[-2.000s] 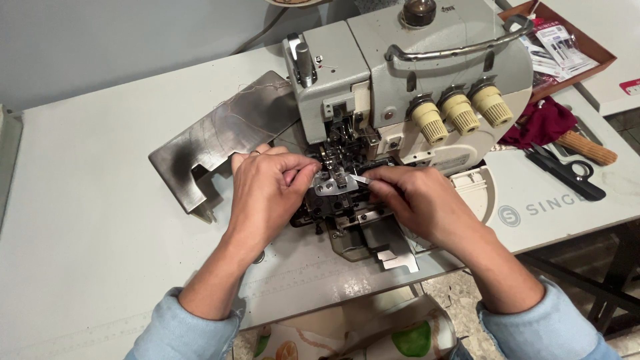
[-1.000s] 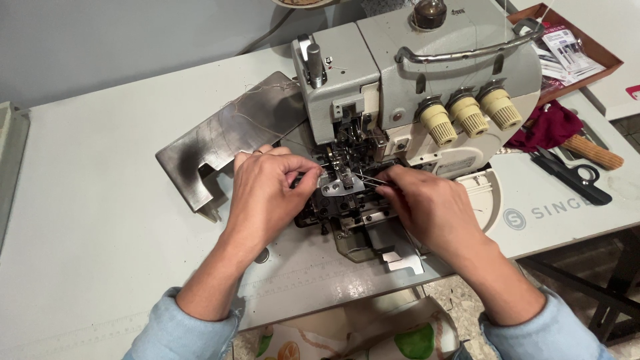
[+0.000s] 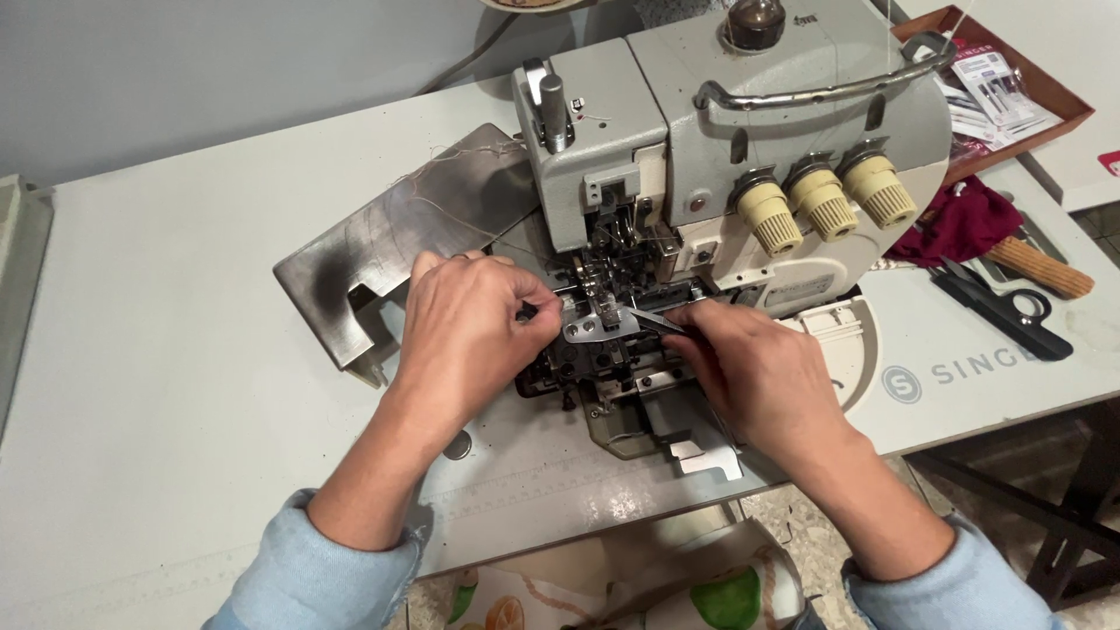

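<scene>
A grey overlock sewing machine (image 3: 595,114) stands with its front cover open, its looper parts bare. My left hand (image 3: 477,319) is at the left of the needle area, thumb and forefinger pinched together; whether a thread lies between them is too fine to tell. My right hand (image 3: 757,363) holds metal tweezers (image 3: 654,322), whose tips point left at the metal needle plate (image 3: 604,328). The plate lies between the two hands, below the needle area. Thin threads run near the needles.
Left of the machine lies a bent metal cover plate (image 3: 411,227) with loose thread on it. Three cream tension knobs (image 3: 822,210) project from the machine's front. At the right are black thread snips (image 3: 1002,311), a dark red cloth (image 3: 962,223) and a brown tray (image 3: 1063,109) of needle packets.
The tweezers' tips have shifted a little about the needle plate. My left hand stays pinched at the left of the needle area.
</scene>
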